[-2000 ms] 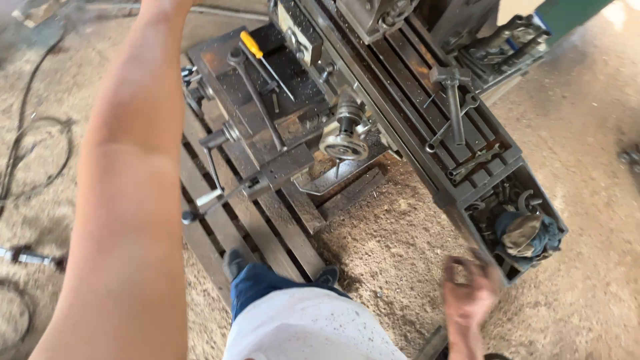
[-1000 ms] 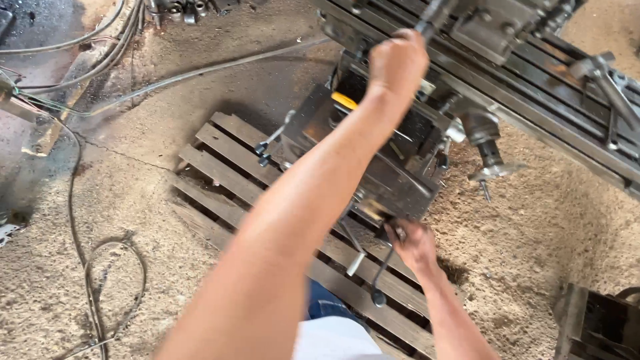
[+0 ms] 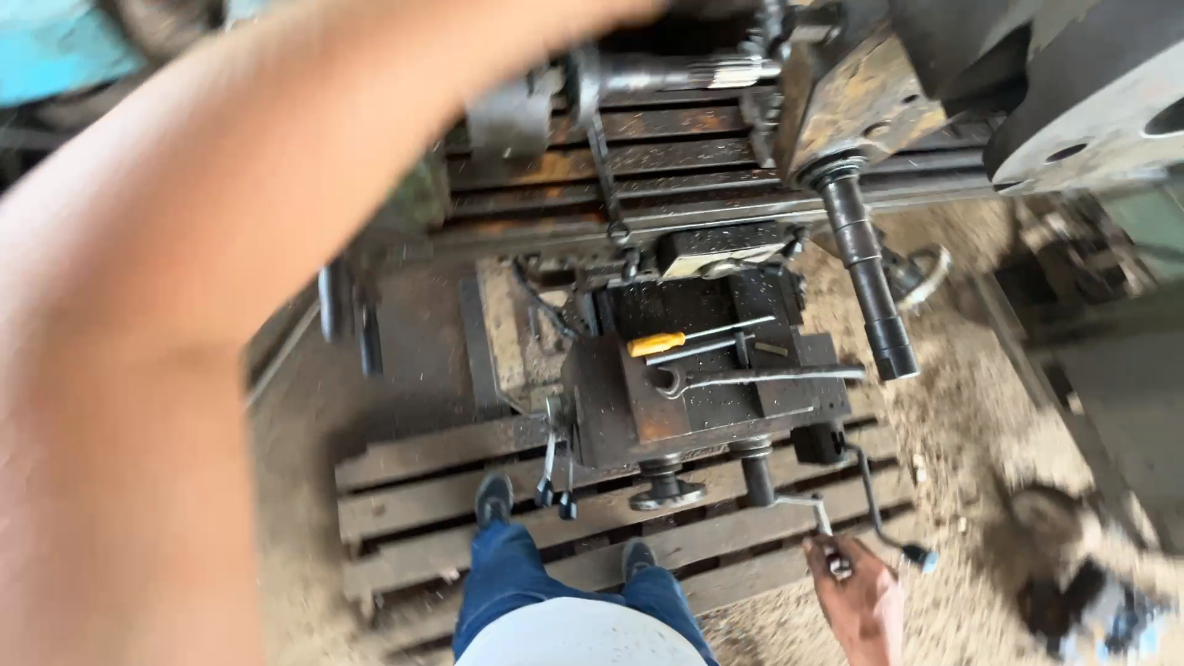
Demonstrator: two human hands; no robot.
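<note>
My right hand (image 3: 853, 583) is closed around the end of a crank handle (image 3: 821, 514) on the front of a milling machine's knee. My left arm reaches up across the left of the view, and its hand is cut off by the top edge. Beyond it are a splined shaft (image 3: 731, 72) and the slotted milling table (image 3: 666, 153). A yellow-handled screwdriver (image 3: 659, 343) and a long ring wrench (image 3: 768, 375) lie on the knee (image 3: 601, 398). A dark cylindrical spindle (image 3: 868, 268) points down at the right of the table.
I stand on a wooden slatted pallet (image 3: 416, 501). A second crank with a dark knob (image 3: 916, 557), a small handwheel (image 3: 668, 496) and two levers (image 3: 555, 490) project from the machine. Metal chips cover the floor (image 3: 980, 407); a grey cabinet (image 3: 1128, 407) stands right.
My right hand came to the knee's front controls from beside the parts tray, and now grips a crank. My left hand has gone out of view at the top. The view has swung considerably.
</note>
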